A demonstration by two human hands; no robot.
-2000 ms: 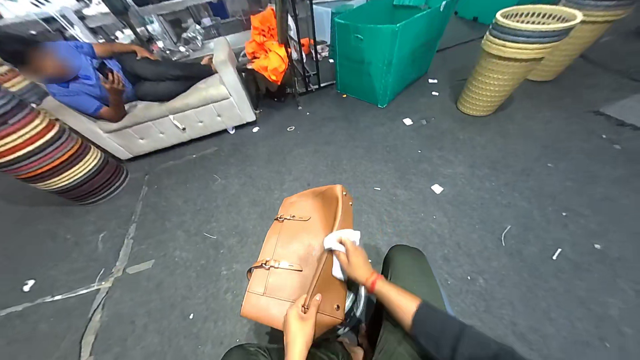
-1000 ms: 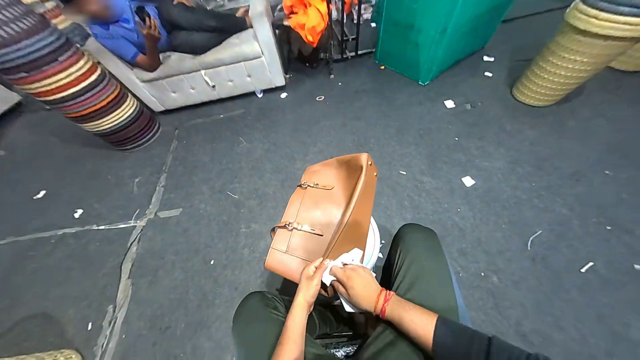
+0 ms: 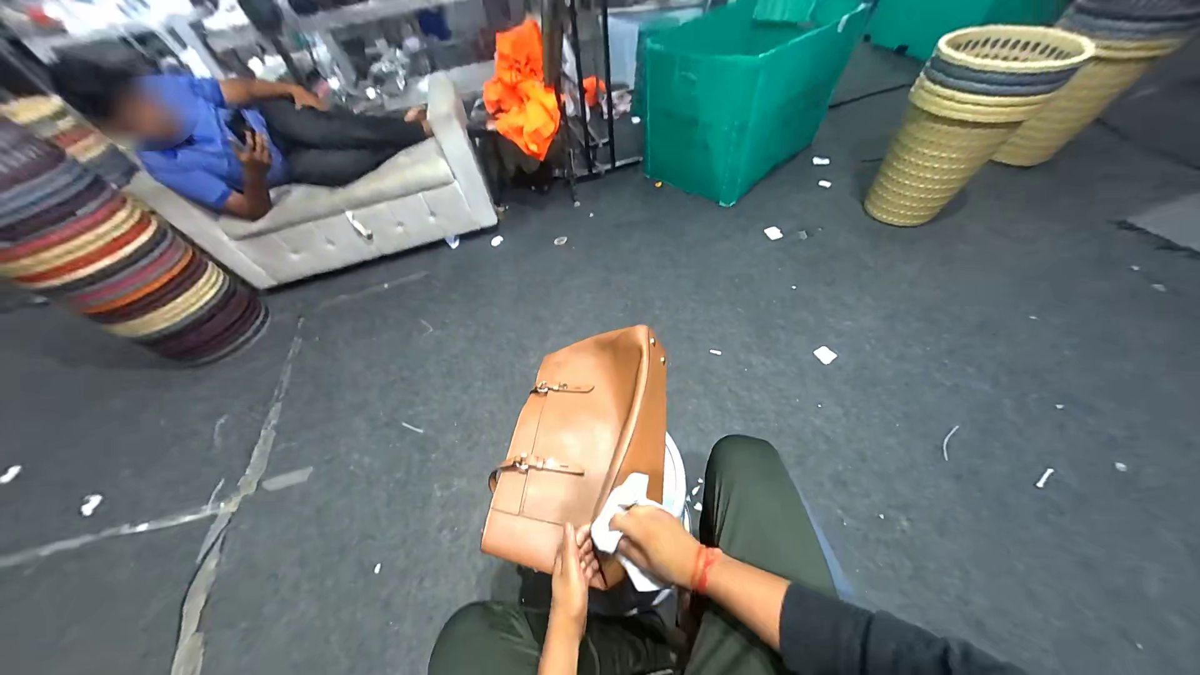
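A tan leather handbag (image 3: 581, 422) with buckled straps lies on its side between my knees, over a round white-rimmed thing (image 3: 673, 478) that it mostly hides. My left hand (image 3: 574, 572) grips the bag's near edge. A crumpled white cloth (image 3: 623, 502) is bunched in my right hand (image 3: 656, 539), which presses it to the bag's side panel close to my left hand. The fingertips of my right hand are partly hidden by the cloth.
A person (image 3: 197, 141) reclines on a grey sofa (image 3: 375, 202) at upper left, beside a striped stack of woven baskets (image 3: 141, 272). A green bin (image 3: 722, 112) and stacked straw-coloured baskets (image 3: 923, 159) stand farther back. White scraps (image 3: 825, 355) dot the dark floor.
Two seconds ago my right hand and the cloth were farther up the bag's side; they have moved down to its near end, beside my left hand. The view has shifted somewhat.
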